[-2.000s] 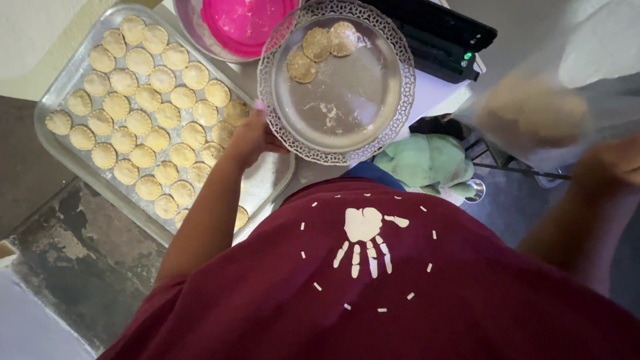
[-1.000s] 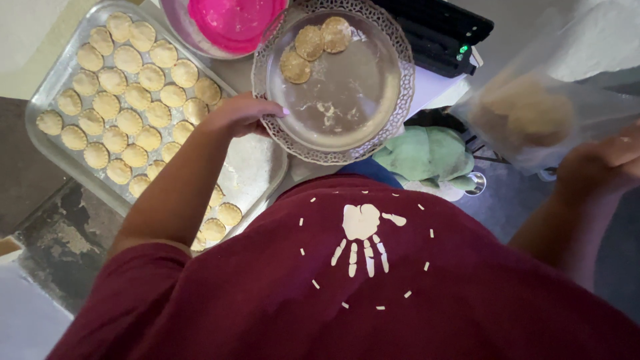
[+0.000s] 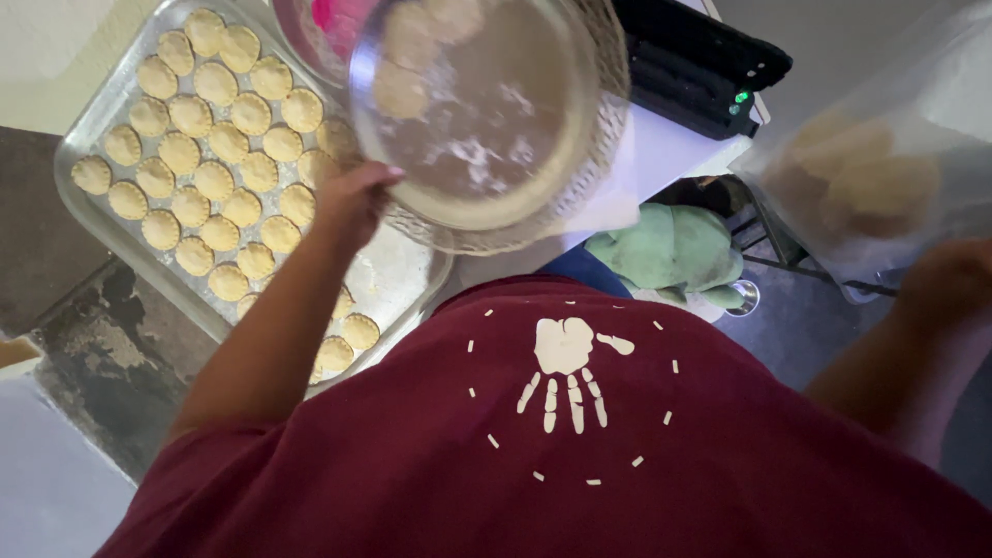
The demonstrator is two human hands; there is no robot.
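Observation:
My left hand (image 3: 360,198) grips the near left edge of a round clear plate (image 3: 496,124) with a few pale dough rounds (image 3: 399,58) at its far left and streaks of white flour. A second, lace-rimmed plate (image 3: 593,182) shows beneath or behind it. At the right edge my right hand (image 3: 942,275), blurred and partly cut off, closes on a clear plastic bag (image 3: 845,221) with pale, rounded pieces (image 3: 856,170) inside. Left of the plates lies a metal baking tray (image 3: 167,275) with many crimped, filled dough rounds (image 3: 213,180) in rows.
Behind the plates stands a bowl (image 3: 302,46) with something bright pink (image 3: 337,23) in it. A black device (image 3: 697,70) with a green light sits on the white table (image 3: 659,147). Below the table's edge are a green plush-like object (image 3: 670,248) and a small metal bowl (image 3: 745,298).
The clear plate is tilted and shifted against the lace-rimmed one, where earlier it lay within that rim. My right hand stays at the right with the bag.

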